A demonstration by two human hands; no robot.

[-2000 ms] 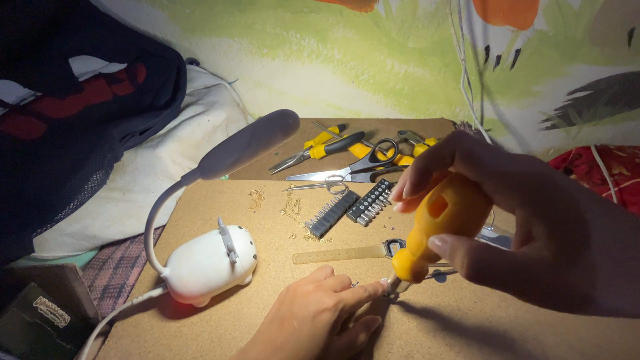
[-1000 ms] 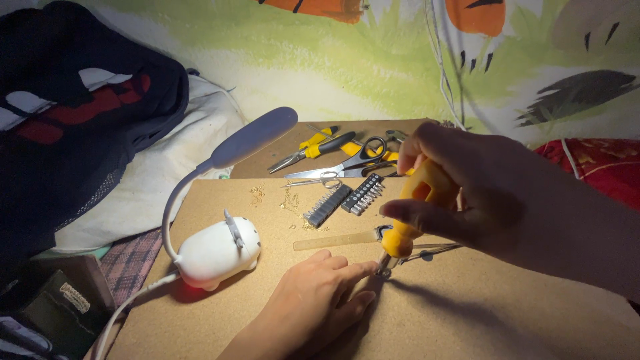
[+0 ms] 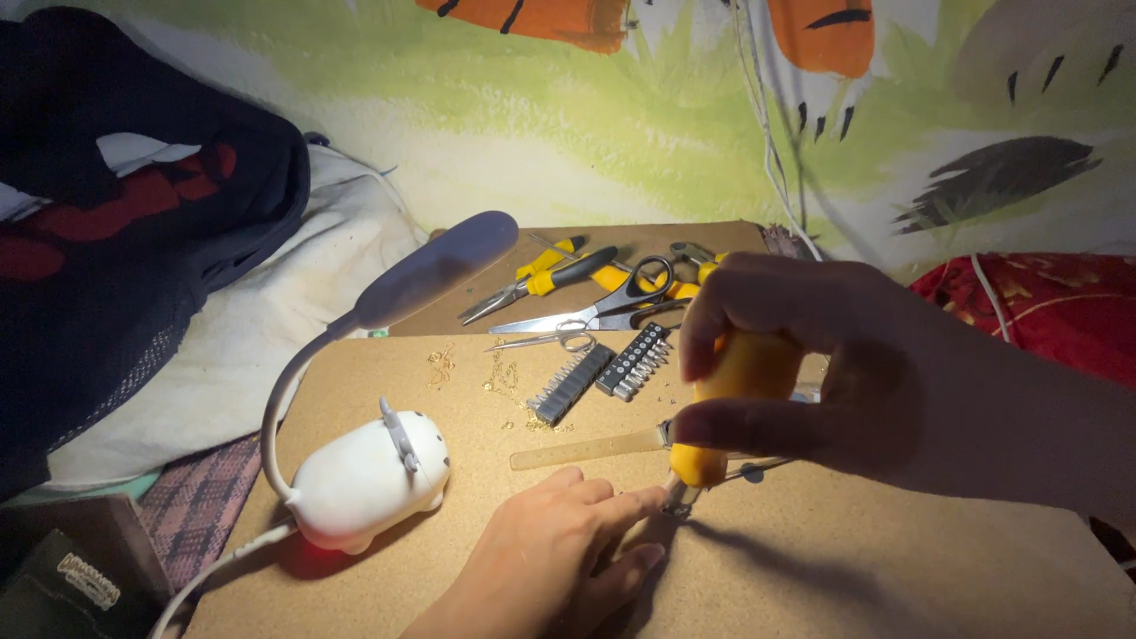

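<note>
My right hand [image 3: 799, 382] grips the yellow handle of a screwdriver [image 3: 741, 382], its metal shaft pointing down at a small metal piece [image 3: 679, 504] on the fiberboard. My left hand [image 3: 568, 550] rests on the board, its index fingertip against that piece, which is too small and shadowed to name. Just behind lies a watch strap [image 3: 590, 448], translucent and tan, its far end partly covered by the right hand. Two black holders with screwdriver bits [image 3: 572, 386] [image 3: 635, 359] lie farther back, beside fine gold-coloured chains [image 3: 503, 377].
A white animal-shaped lamp [image 3: 364, 479] with a bent neck stands at left. Scissors [image 3: 599, 318], needle-nose pliers [image 3: 532, 286] and other yellow-handled tools lie at the back. Dark clothing [image 3: 142, 204] is heaped at left; a painted wall [image 3: 550, 124] rises behind, with white cables [image 3: 768, 133] hanging down it.
The screwdriver's handle has come more upright than two seconds ago, and my right hand has changed its hold around it. My left hand stays beside the tip.
</note>
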